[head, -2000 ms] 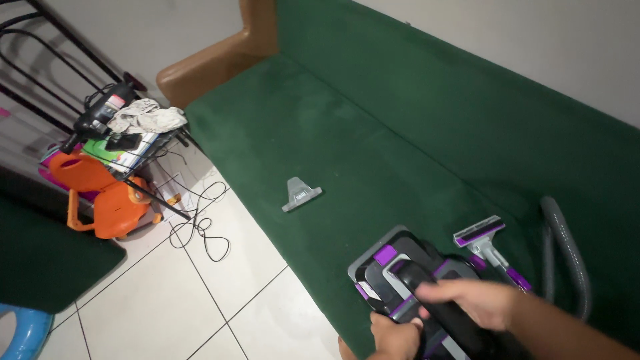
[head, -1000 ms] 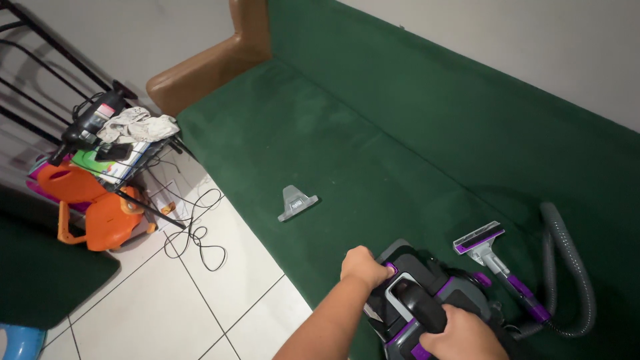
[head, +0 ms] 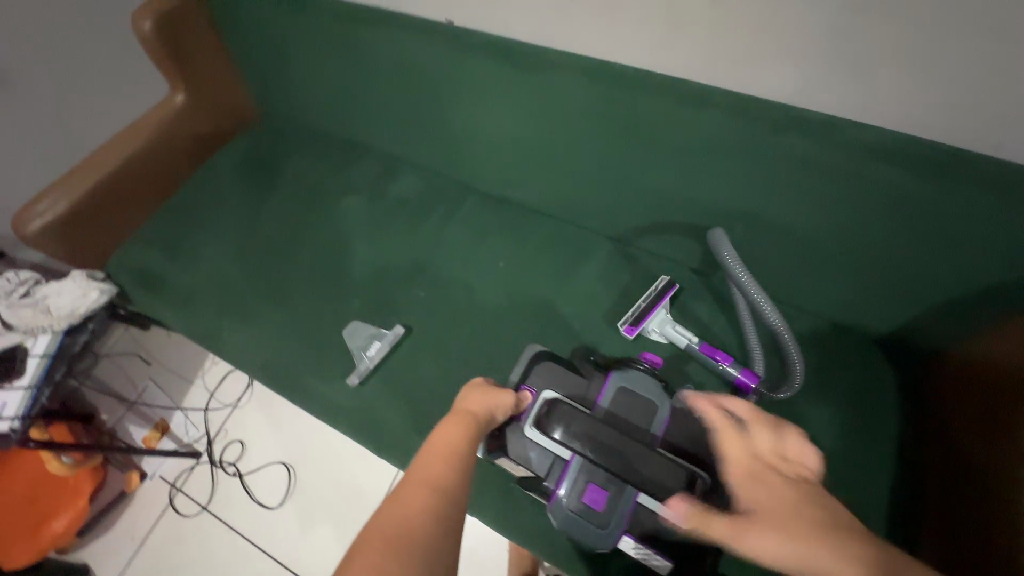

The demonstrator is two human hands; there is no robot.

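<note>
A black, grey and purple portable carpet cleaner point(head: 612, 448) rests on the green sofa seat. My left hand point(head: 490, 400) presses its thumb on a purple part at the machine's left end, its fingers around the edge. My right hand point(head: 756, 472), blurred, is at the right end near the black carry handle, fingers spread; whether it touches the body is unclear. Behind the machine lies an upholstery nozzle point(head: 652, 312) on a purple and clear tube, beside a looped grey hose point(head: 764, 308). A loose clear plastic nozzle piece point(head: 372, 350) lies to the left on the seat.
The green sofa point(head: 448, 232) has a brown armrest point(head: 136, 176) at the left. A black cable point(head: 232, 464) lies looped on the white floor tiles. At the left edge are a rack holding a crumpled cloth point(head: 52, 300) and an orange plastic chair point(head: 40, 504).
My right hand has come off the carry handle, and its fingers have spread at the machine's right end. My left hand stays at the left end. The view has swung rightward.
</note>
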